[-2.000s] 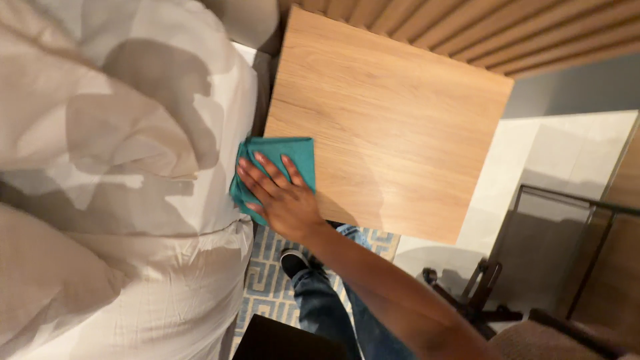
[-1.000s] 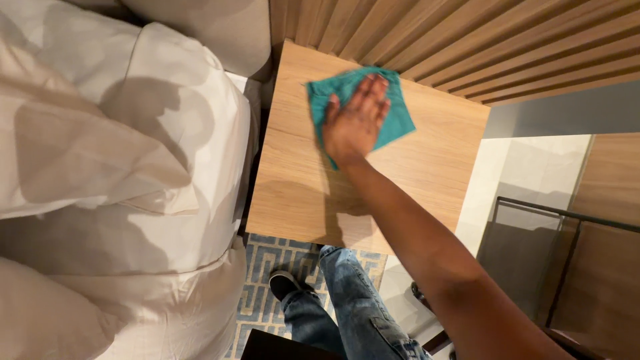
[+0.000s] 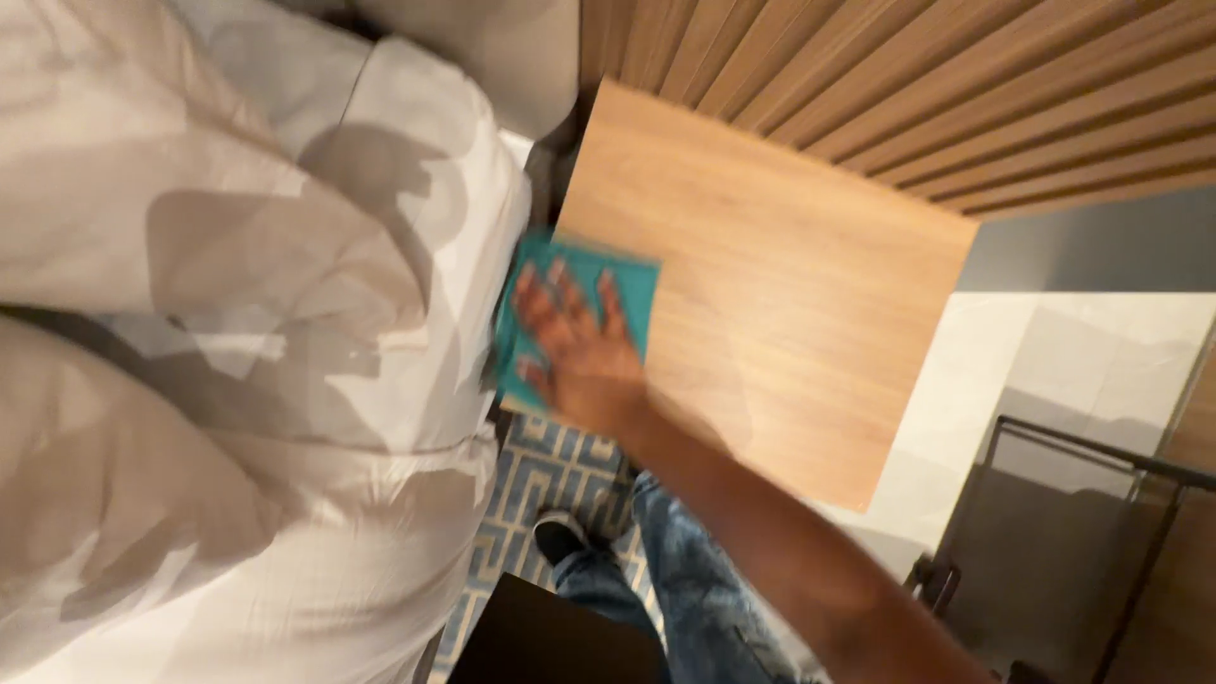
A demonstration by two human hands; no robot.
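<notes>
My right hand lies palm down with spread fingers on a teal cloth, pressing it against the wooden tabletop. The hand is slightly blurred. The cloth covers the left edge of the tabletop near its lower left corner and hangs a little over the side facing the bed. My forearm crosses the front edge of the tabletop from the lower right. My left hand is out of view.
White bedding lies close along the tabletop's left side. A slatted wood panel borders the back. A dark metal frame stands at right. Below are patterned carpet, my jeans-clad legs and a black object.
Between one second ago and now, my right hand has moved the cloth from the back of the tabletop to its left edge. Two seconds ago it was also at the left edge.
</notes>
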